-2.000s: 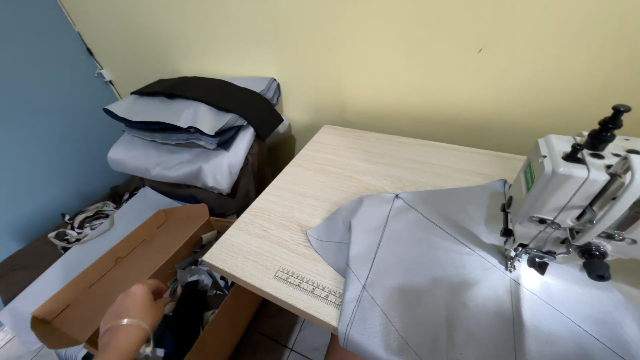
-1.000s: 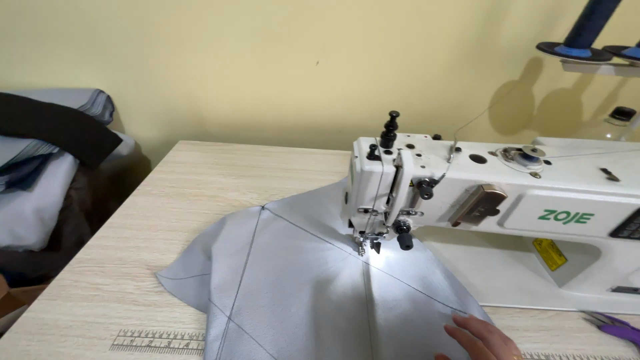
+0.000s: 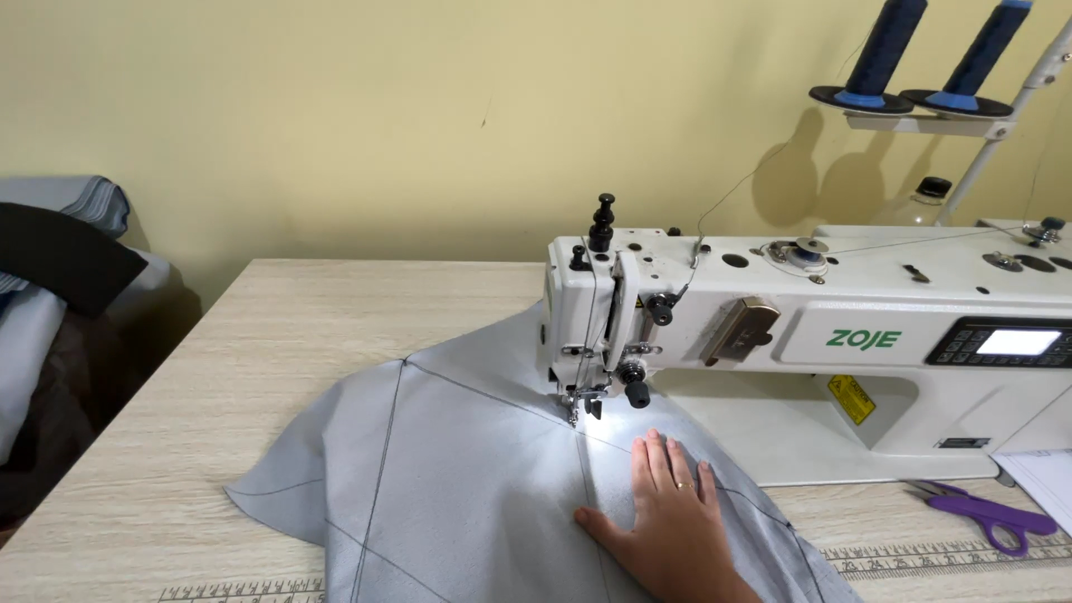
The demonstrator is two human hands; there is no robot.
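Note:
A light grey fabric piece (image 3: 469, 486) with dark stitched seam lines lies under the presser foot (image 3: 574, 410) of a white ZOJE sewing machine (image 3: 754, 327). The machine's lamp lights the cloth by the needle. My right hand (image 3: 678, 519) rests flat on the fabric, just right of and below the presser foot, fingers slightly spread and a ring on one finger. It presses on the cloth but grasps nothing. My left hand is out of view.
Purple thread snips (image 3: 988, 511) lie at the right, above a printed ruler scale (image 3: 930, 559). Dark blue thread cones (image 3: 888, 50) stand on a holder behind the machine, near a bottle (image 3: 925, 201). Folded fabrics (image 3: 67, 201) are piled left of the wooden table (image 3: 251, 335).
The view has swung right, from the cardboard box to the machine. My right hand has moved up onto the fabric beside the presser foot. The hand over the box two seconds ago is out of view.

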